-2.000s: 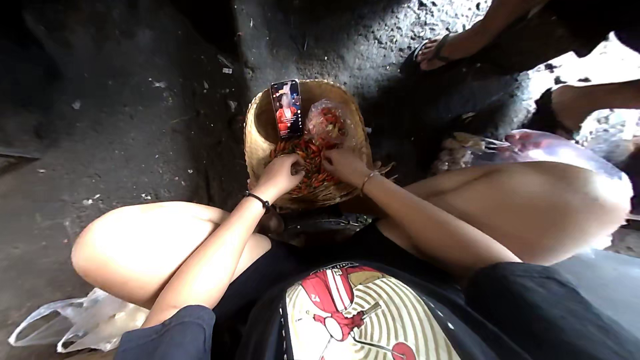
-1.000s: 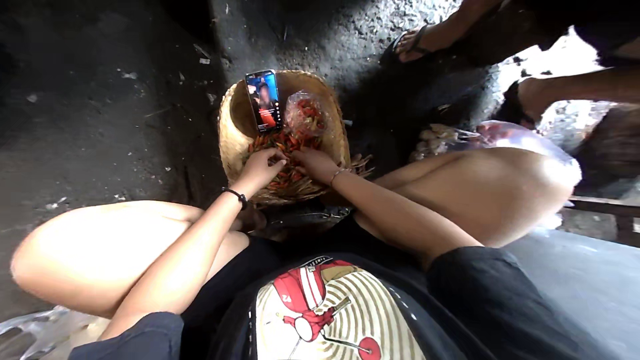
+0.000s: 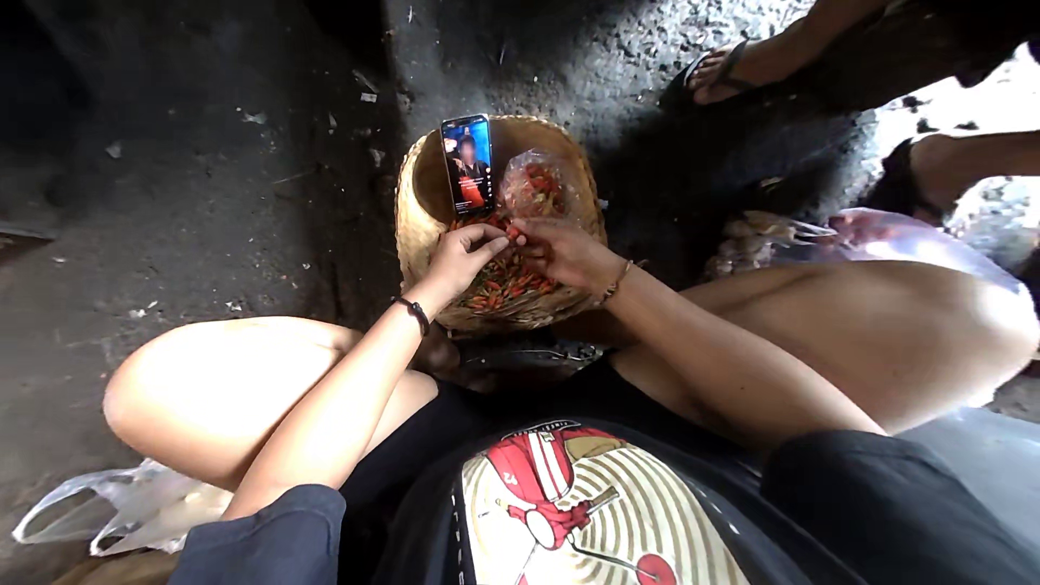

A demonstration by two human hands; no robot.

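Note:
A woven basket (image 3: 416, 236) between my legs holds many small red and green chili peppers (image 3: 508, 284). Over them, my left hand (image 3: 467, 258) and my right hand (image 3: 565, 250) meet at the fingertips. A small red chili pepper (image 3: 513, 234) is pinched in my right fingers, and my left thumb and forefinger are close together beside it; whether they grip part of it is unclear. A lit smartphone (image 3: 469, 166) leans upright inside the basket, beside a clear plastic bag (image 3: 540, 185) of red chilies.
Plastic bags (image 3: 902, 236) lie beyond my right knee, and a white plastic bag (image 3: 146, 504) lies by my left leg. Another person's sandaled foot (image 3: 719, 73) rests on the dark ground at upper right, with a second foot (image 3: 934, 175) nearby.
My hands, lower and a little apart over the chilies two seconds ago, now meet at the fingertips with a red chili between them. The picture on the phone has changed.

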